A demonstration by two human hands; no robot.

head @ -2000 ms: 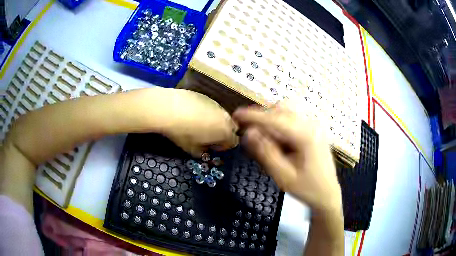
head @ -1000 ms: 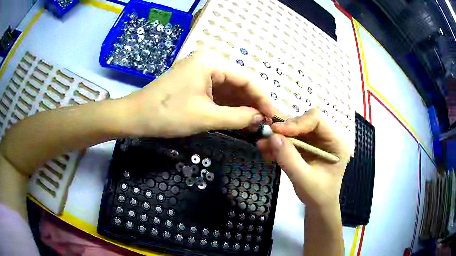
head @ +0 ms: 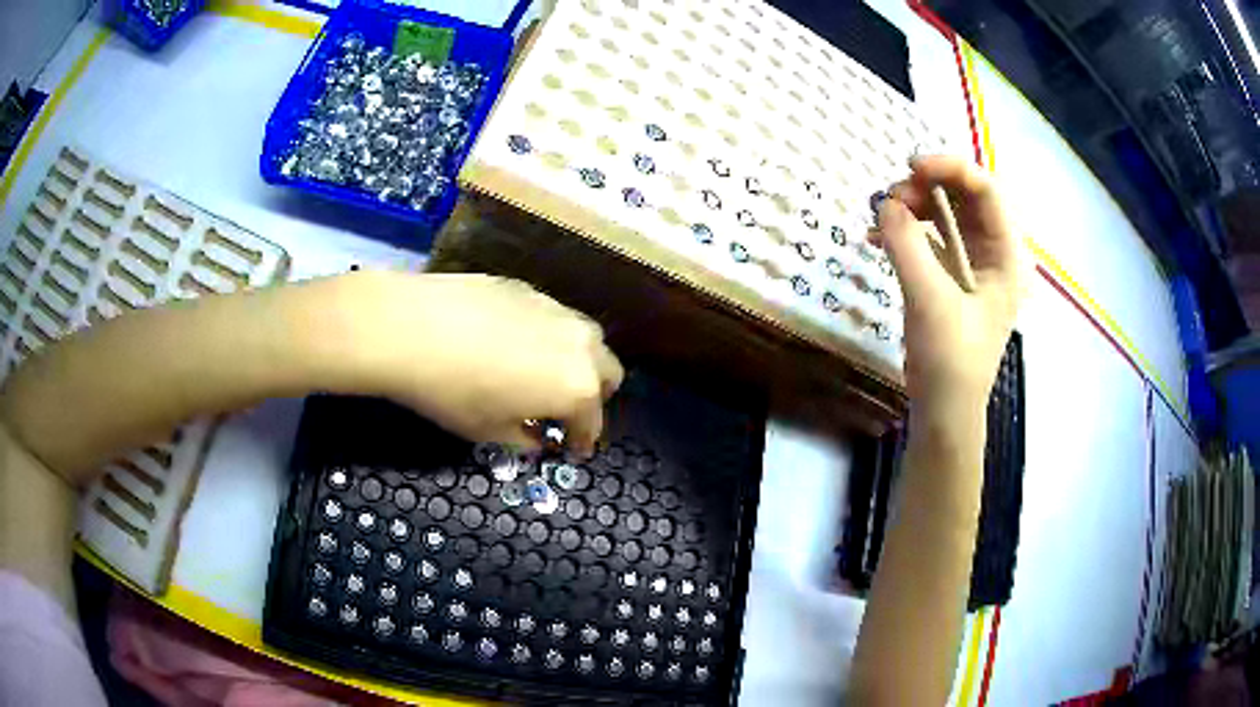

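Note:
My left hand (head: 504,359) is over the black tray (head: 553,546), its fingertips pinching a small silver flanged piece (head: 553,434) just above a small loose pile (head: 539,483). The tray's near rows hold silver pieces in round pockets. My right hand (head: 953,269) is over the right side of the pale hole board (head: 691,97), holding the pale wooden stick (head: 952,238) across its fingers. Its thumb and fingertip are at a dark ring (head: 880,202); whether they grip it is unclear. Other dark rings (head: 593,178) sit on the board.
A blue bin (head: 387,118) heaped with silver pieces stands behind my left forearm, with a smaller blue bin (head: 155,20) farther left. A slotted board (head: 138,228) lies at left, partly under my forearm. A spare black tray (head: 998,483) is at right, beyond my right forearm.
My hands have parted. The left has moved down to the loose pile on the tray; the right has moved up and right over the hole board, keeping the stick.

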